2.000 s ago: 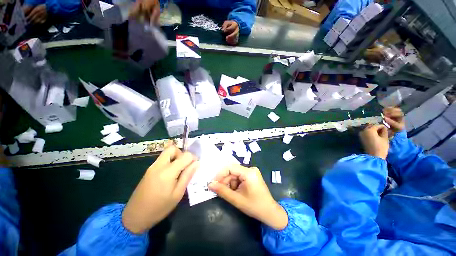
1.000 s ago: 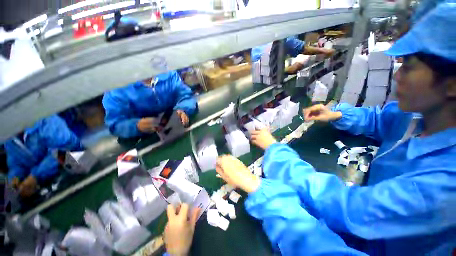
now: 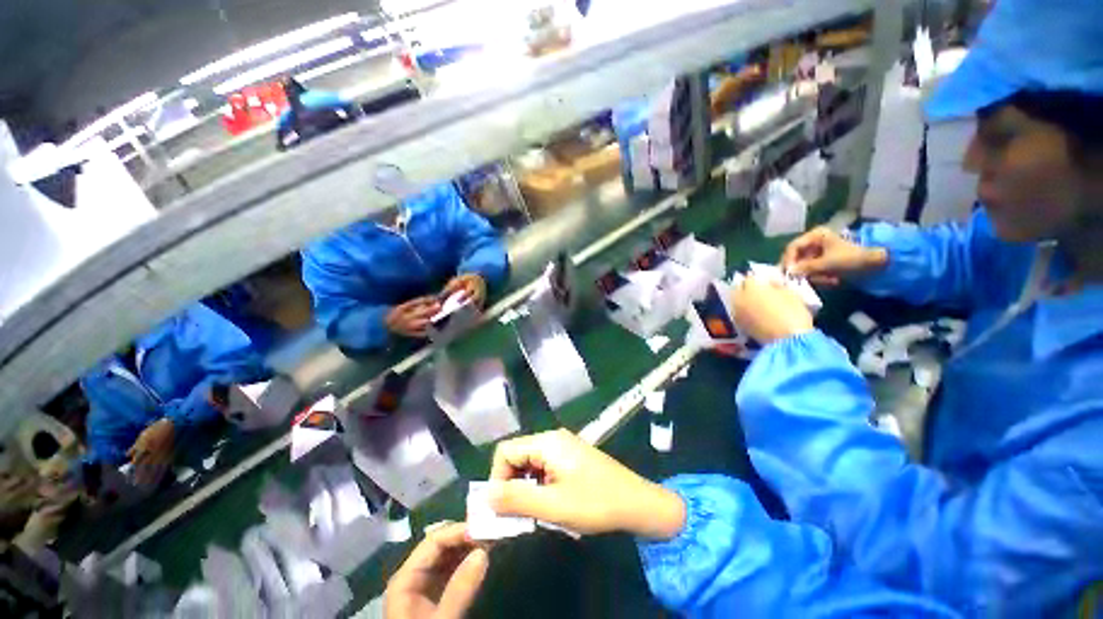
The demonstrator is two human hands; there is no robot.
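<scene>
My right hand (image 3: 569, 481) is in the lower middle, its thumb and fingers closed on small white slips (image 3: 497, 513). My left hand (image 3: 438, 580) is just below and left, cut off by the bottom edge. Its fingertips are close to the slips' lower left edge; I cannot tell if they grip anything. White cartons with raised flaps stand behind my hands on the green conveyor belt (image 3: 614, 358), such as one pale carton (image 3: 475, 399).
A neighbour in a blue smock and cap (image 3: 1028, 351) works on a carton (image 3: 714, 318) at the right. Two people in blue sit across the belt. A thick grey rail (image 3: 399, 163) crosses above. Slips (image 3: 660, 435) lie by the belt edge (image 3: 629, 399) and near the neighbour.
My right hand has come toward my left and now holds white slips. The carton by my left hand is no longer there. The neighbour's hands have come together at a carton.
</scene>
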